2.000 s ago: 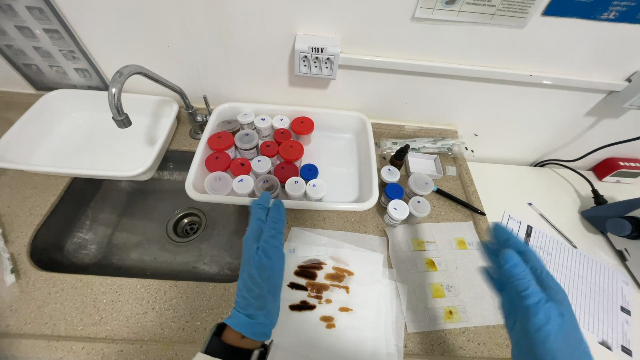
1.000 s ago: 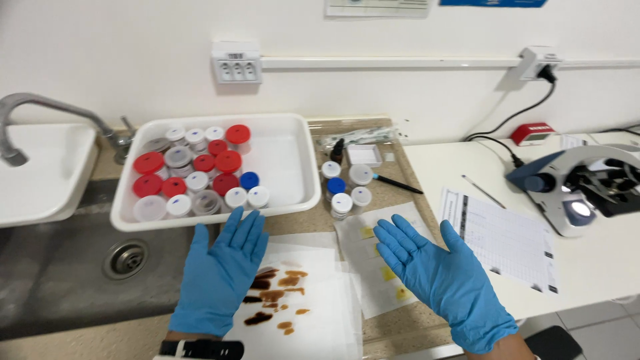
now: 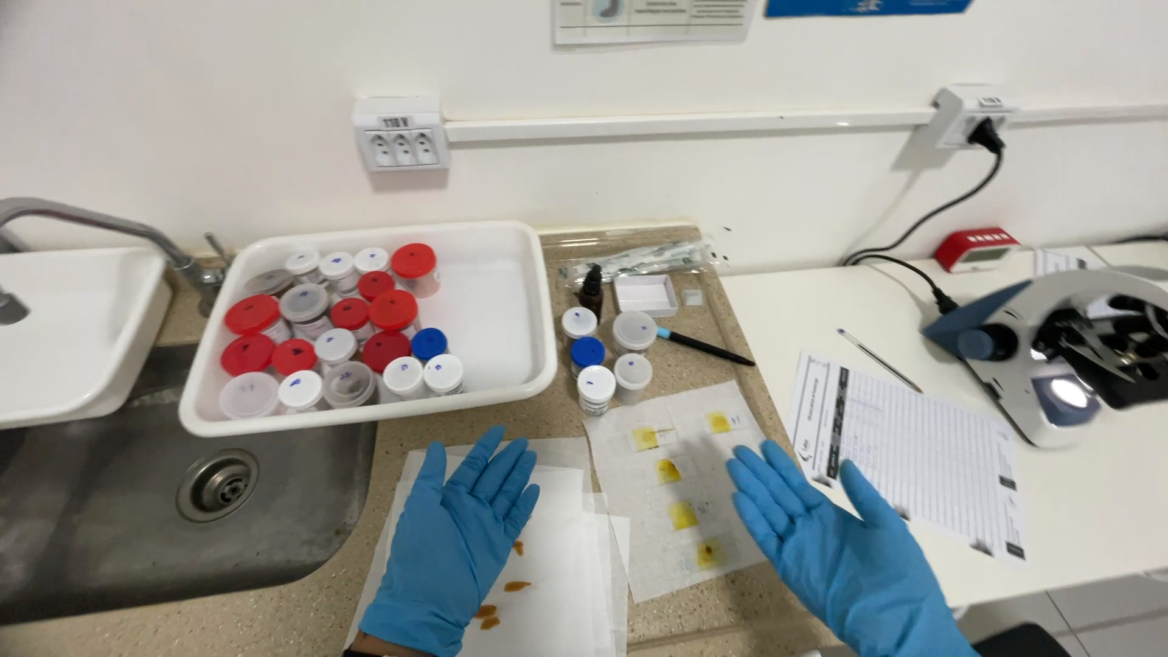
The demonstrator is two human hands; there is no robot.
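My left hand (image 3: pixel 461 538), in a blue glove, is palm up with its fingers apart over white paper sheets (image 3: pixel 557 584) that bear brown stains. It holds nothing. My right hand (image 3: pixel 835 547), gloved the same way, is also palm up and empty, just right of a paper towel (image 3: pixel 639 575). Several glass slides with yellow smears, one of them a slide (image 3: pixel 669 471) near the middle, lie on that towel. Behind my left hand a white plastic tray (image 3: pixel 497 319) holds several lidded specimen cups, among them a red-lidded cup (image 3: pixel 415 262). More cups, one a blue-lidded cup (image 3: pixel 587 354), stand right of the tray.
A steel sink (image 3: pixel 274 520) and a faucet (image 3: pixel 100 219) are at left. Behind the loose cups are a dropper bottle (image 3: pixel 591 290) and a small white box (image 3: pixel 645 296), with a black pen (image 3: pixel 707 348) nearby. At right lie a printed form (image 3: pixel 912 447) and a pen (image 3: pixel 878 359); a microscope (image 3: pixel 1031 365) stands beyond.
My left hand has moved from beside the tray's front edge to over the stained sheets and turned palm up. Both hands have stayed palm up since one second ago.
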